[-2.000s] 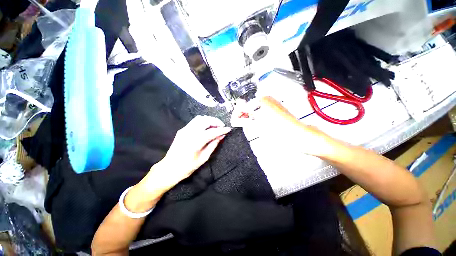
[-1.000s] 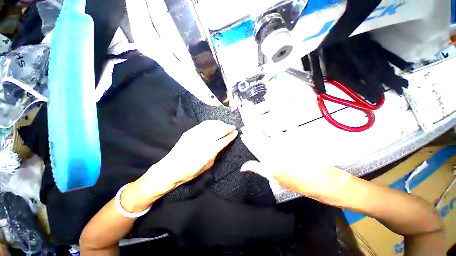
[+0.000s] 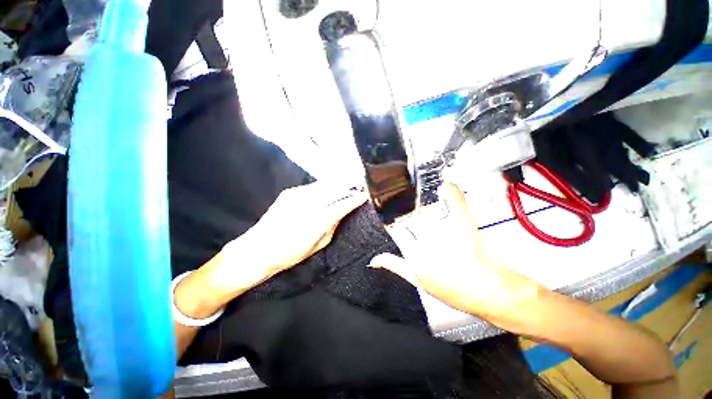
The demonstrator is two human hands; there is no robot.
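Black fabric (image 3: pixel 234 156) with a dark textured panel (image 3: pixel 367 273) lies over the table and the lap. My left hand (image 3: pixel 289 234) rests on it, fingers together and tips beside the machine head; whether cloth is pinched between them is unclear. My right hand (image 3: pixel 445 257) is at the fabric's right edge, thumb apart from the fingers, with no held item visible. Its fingers point up to the machine and are washed out by glare. The white sewing machine (image 3: pixel 437 47) stands over the fingertips; its needle area is hidden.
A light-blue elongated part (image 3: pixel 121 218) stands close on the left. Red-handled scissors (image 3: pixel 550 210) lie on the table right of my right hand, beside black cloth pieces (image 3: pixel 593 156). Clear plastic bags (image 3: pixel 35 101) are at far left. A brown carton (image 3: pixel 578 362) is below the table at lower right.
My right hand has moved back from the fabric by the needle and opened. My left hand stays on the cloth. The view has come closer to the machine head, which now covers the needle area.
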